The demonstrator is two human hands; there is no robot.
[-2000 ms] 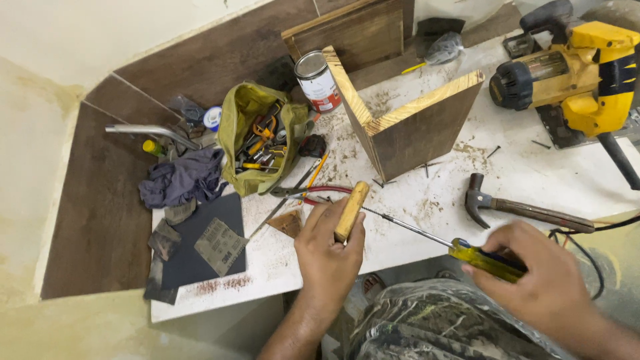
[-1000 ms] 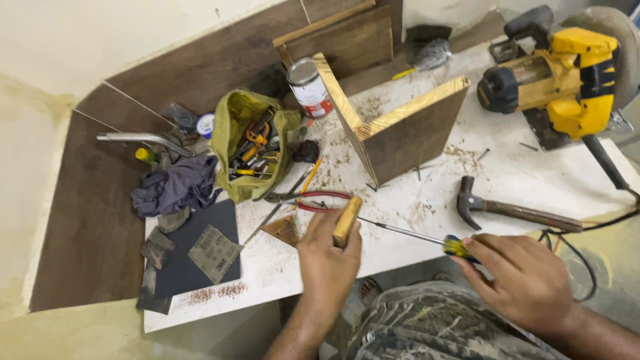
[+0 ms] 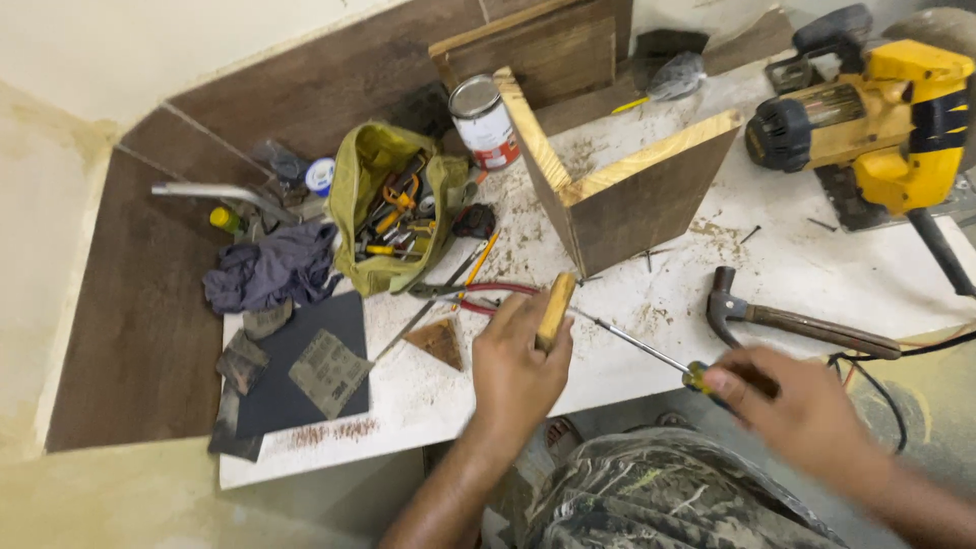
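Note:
My left hand (image 3: 518, 358) grips a small wooden block (image 3: 557, 309) upright between thumb and fingers. My right hand (image 3: 785, 404) is closed around the yellow-green and dark handle of a screwdriver (image 3: 648, 347). Its shaft slants up and left, with the tip near the wooden block; whether they touch cannot be told. Red-handled pliers (image 3: 496, 288) lie just beyond my left hand. Farther off, two joined wooden boards (image 3: 640, 198) stand in a V shape. A claw hammer (image 3: 816, 328) rests on the white table (image 3: 610, 374), above my right hand.
An olive tool bag (image 3: 347, 191) stands left of a paint can (image 3: 492, 130). A yellow circular saw (image 3: 877, 130) sits at the right. Loose nails (image 3: 751, 234), a pencil (image 3: 484, 259), a tape measure (image 3: 474, 221), sandpaper (image 3: 328, 374) and a grey cloth (image 3: 271, 267) lie about.
My right hand has shifted its hold on the screwdriver handle, which the fingers now cover more. My left hand still holds the block in much the same pose.

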